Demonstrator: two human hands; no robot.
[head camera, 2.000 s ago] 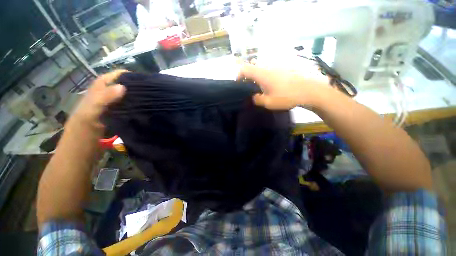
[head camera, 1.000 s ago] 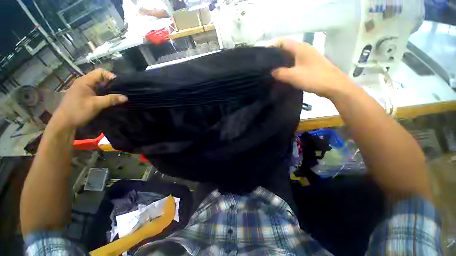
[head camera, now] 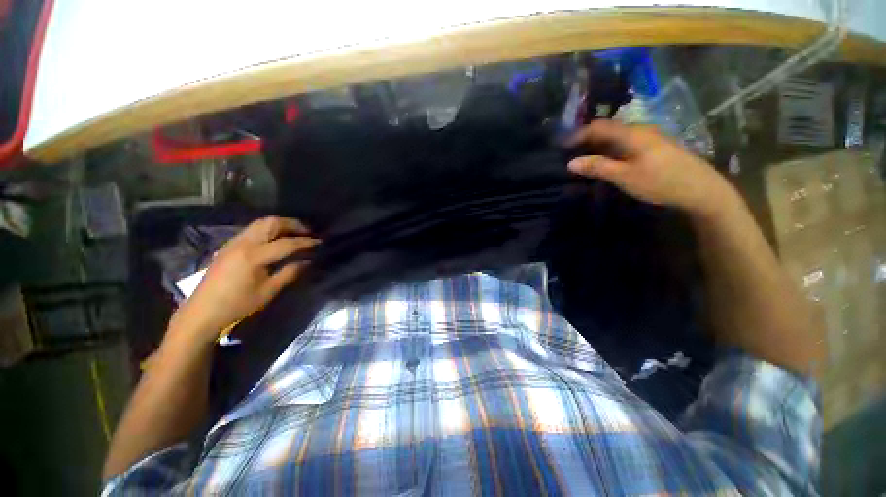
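Note:
The black garment (head camera: 437,184) lies across my lap below the table edge, with long gathered folds running between my hands. My left hand (head camera: 257,267) pinches its left side near the shirt front, thumb and fingers on the cloth. My right hand (head camera: 631,167) is at its upper right side, with the fingertips at the cloth. The garment merges with other dark cloth around my legs, so its outer edges are hard to tell.
The white table (head camera: 291,34) with a wooden edge runs across the top. A red basket rim (head camera: 209,149) is under it at left. A dark bin with papers is beside my left arm. A blue basket (head camera: 636,73) with plastic is upper right, and cardboard (head camera: 835,262) is at right.
The garment has come down from above the table front onto my lap, and both hands moved down with it. The view has tilted down, so the sewing machine is out of the picture.

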